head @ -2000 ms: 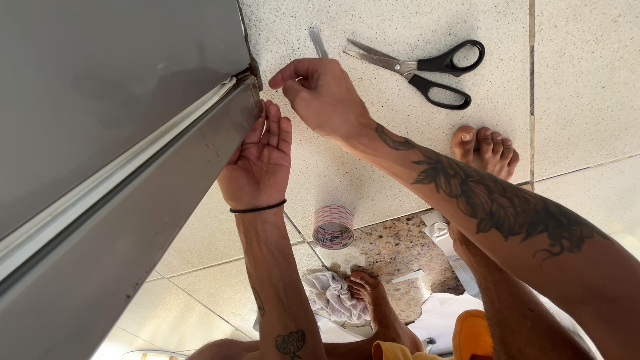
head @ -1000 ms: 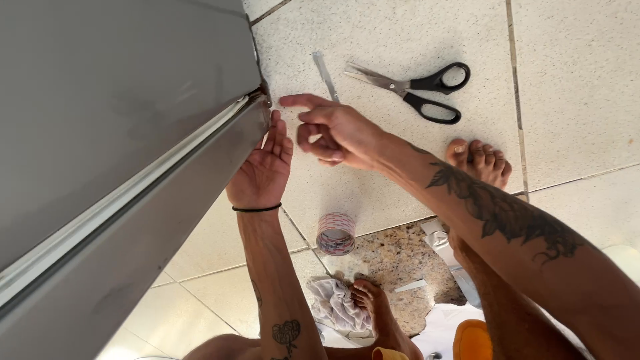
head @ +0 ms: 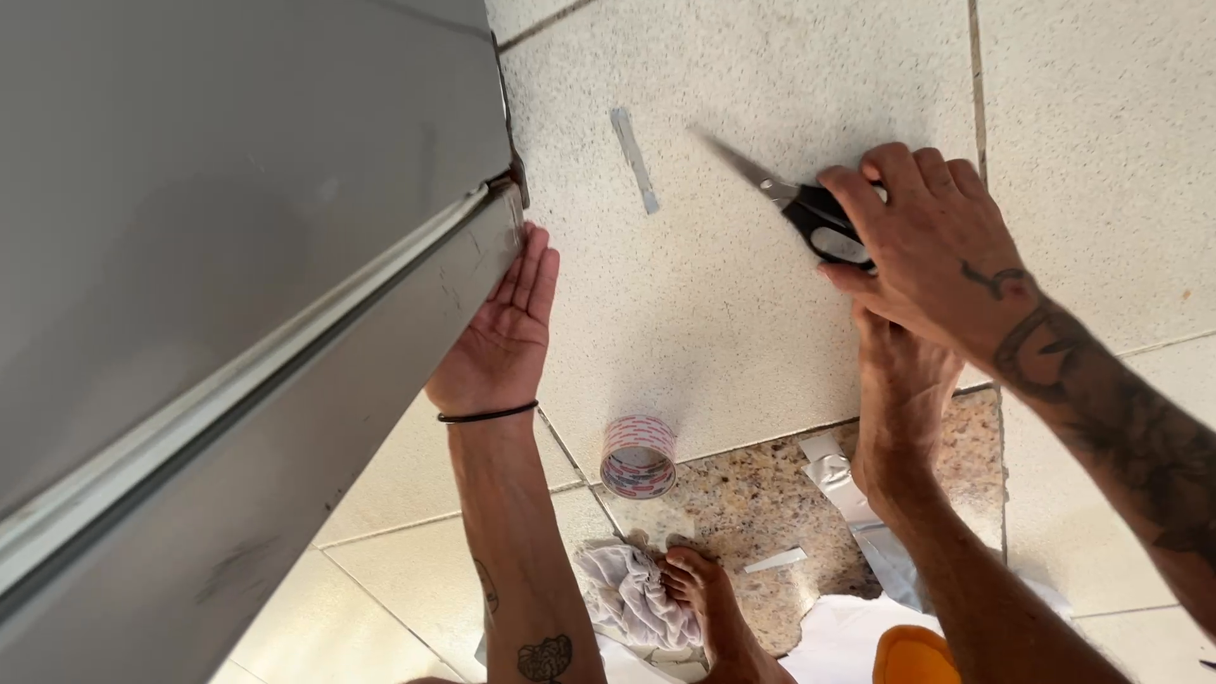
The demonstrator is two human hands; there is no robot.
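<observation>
My left hand [head: 503, 328] is palm up, fingers extended, against the lower edge of a grey metal appliance door [head: 380, 380] near its corner; its fingertips are partly hidden by the door. To the right, my right hand [head: 912, 228] is closed around the black handles of a pair of scissors [head: 779, 190], whose blades are together, point up and left, and look slightly blurred. Between the two hands, a narrow silvery strip [head: 634, 160] lies on the speckled floor tile. Below it, a patterned cardboard tape core [head: 638, 457] rests near the tile joint.
The grey appliance body [head: 237, 142] fills the upper left. My bare feet are on the floor at the bottom, one beside a crumpled cloth [head: 636, 594]. Silvery tape [head: 845, 484] and a small pale strip [head: 774, 560] lie on a granite slab [head: 760, 503].
My right hand has moved from beside the door corner to the scissors and grasped them; their blades, apart before, are now together. My left hand stays by the door edge.
</observation>
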